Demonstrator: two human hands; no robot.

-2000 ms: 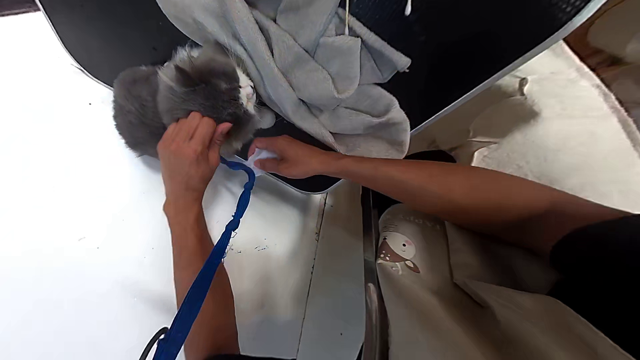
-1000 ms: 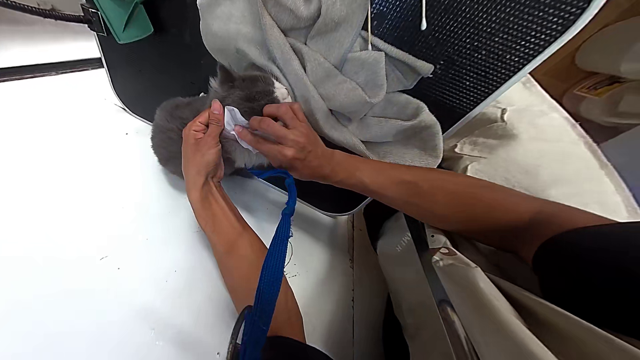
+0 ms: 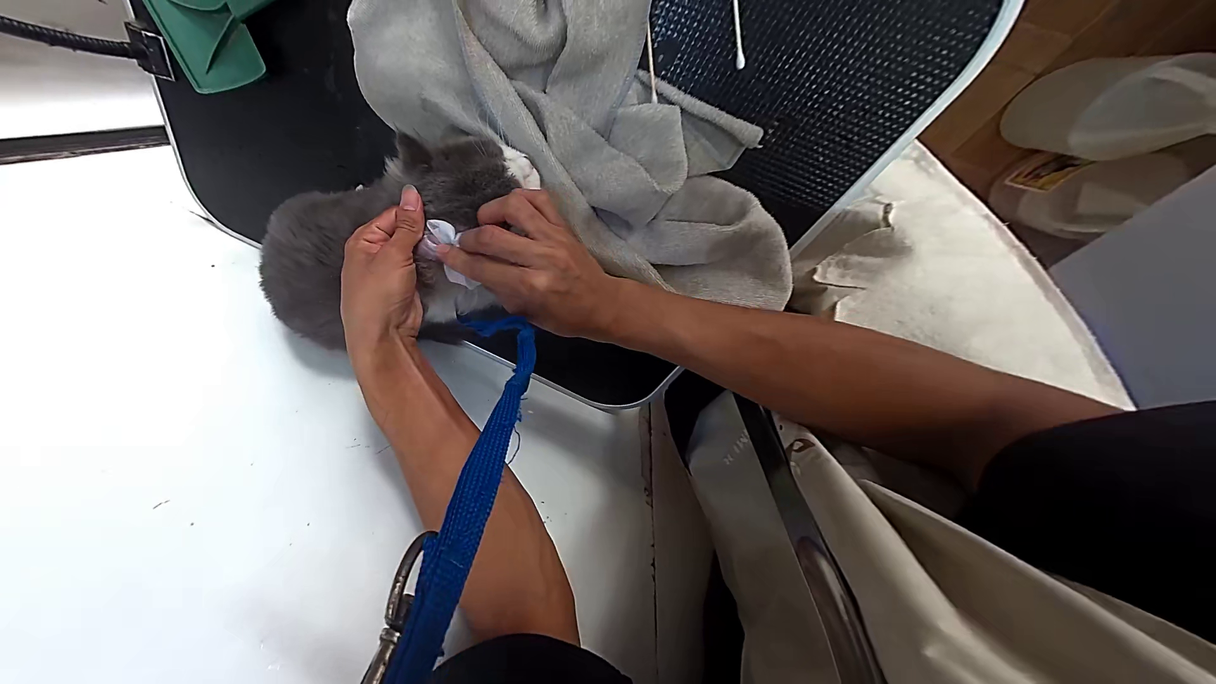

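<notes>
A grey and white cat (image 3: 309, 252) lies at the corner of a black grooming table, its head toward a crumpled grey towel (image 3: 608, 123). My left hand (image 3: 380, 271) rests at the side of its head, thumb raised, fingers in the fur. My right hand (image 3: 532, 261) presses a thin white wipe (image 3: 443, 237) between its fingers against the cat's ear area, close to my left thumb. What lies under the wipe is hidden. A blue woven strap (image 3: 475, 484) runs from near the cat's neck toward the camera, passing over my left forearm.
Two cotton swabs (image 3: 739, 47) (image 3: 653, 71) lie on or beside the towel. A green object (image 3: 214, 57) sits at the upper left by a black clamp (image 3: 150, 49). A metal clasp (image 3: 394, 608) is next to the strap. The black table's pale edge (image 3: 912, 123) curves at right.
My right hand has moved up onto the cat's head with the wipe. My left hand has shifted from atop its head to its side. The view has shifted.
</notes>
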